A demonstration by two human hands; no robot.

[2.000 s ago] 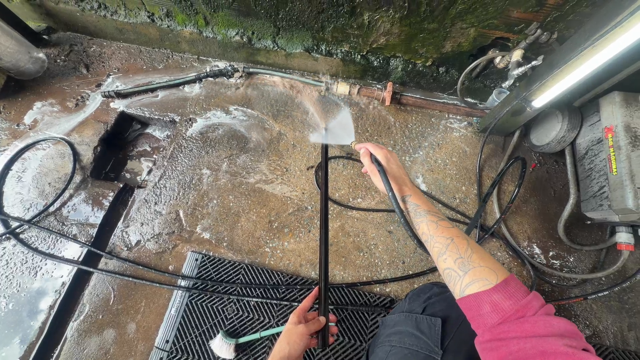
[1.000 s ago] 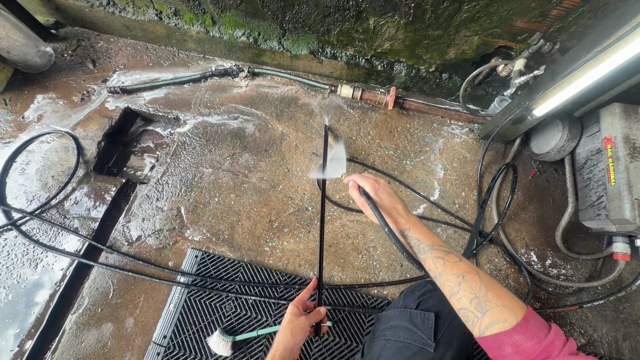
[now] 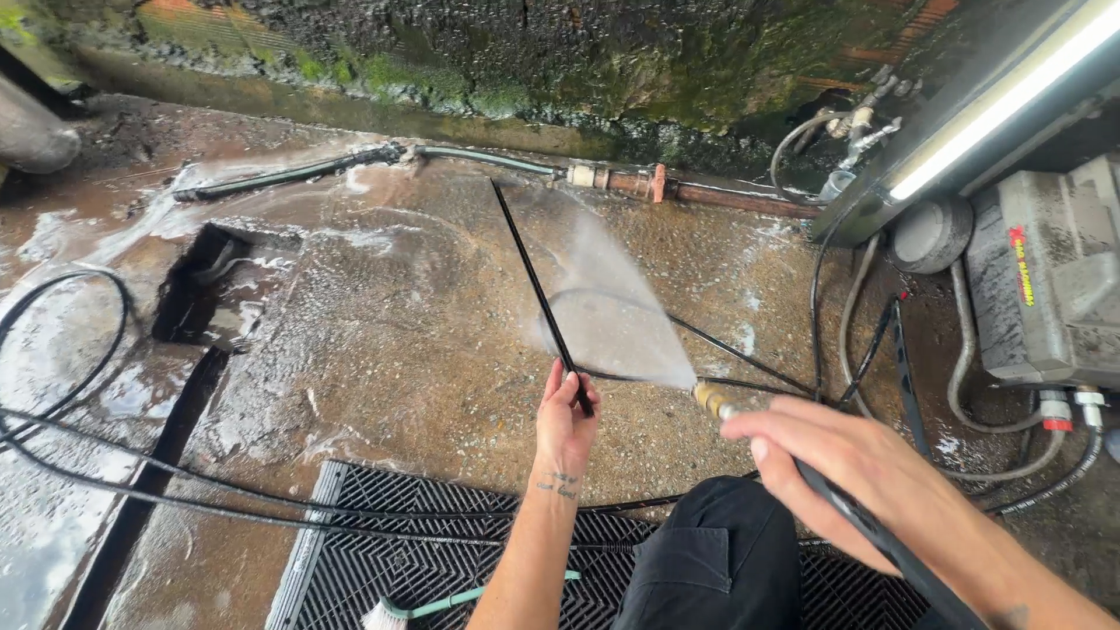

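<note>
My left hand (image 3: 567,416) grips the lower end of a long, thin black strip (image 3: 529,267), which points up and to the left over the wet floor. On the right, my right hand (image 3: 831,468) holds a black hose (image 3: 888,542) that ends in a brass spray nozzle (image 3: 713,398). A fan of water (image 3: 617,306) leaves the nozzle toward the upper left and reaches the strip's middle and lower part. Under my left forearm lies a scrub brush with a green handle (image 3: 446,601), partly hidden, on a black ribbed mat (image 3: 420,560).
A drain pit (image 3: 206,289) opens at the left, with a channel below it. Black hose loops (image 3: 127,306) cross the floor. A pipe (image 3: 726,197) runs along the mossy wall (image 3: 525,61). A grey machine (image 3: 1041,280) stands at the right beside a lit lamp (image 3: 989,105).
The strip stood nearly upright in view before and now slants left. My left hand has moved up off the mat area, and the nozzle in my right hand is lower and farther right.
</note>
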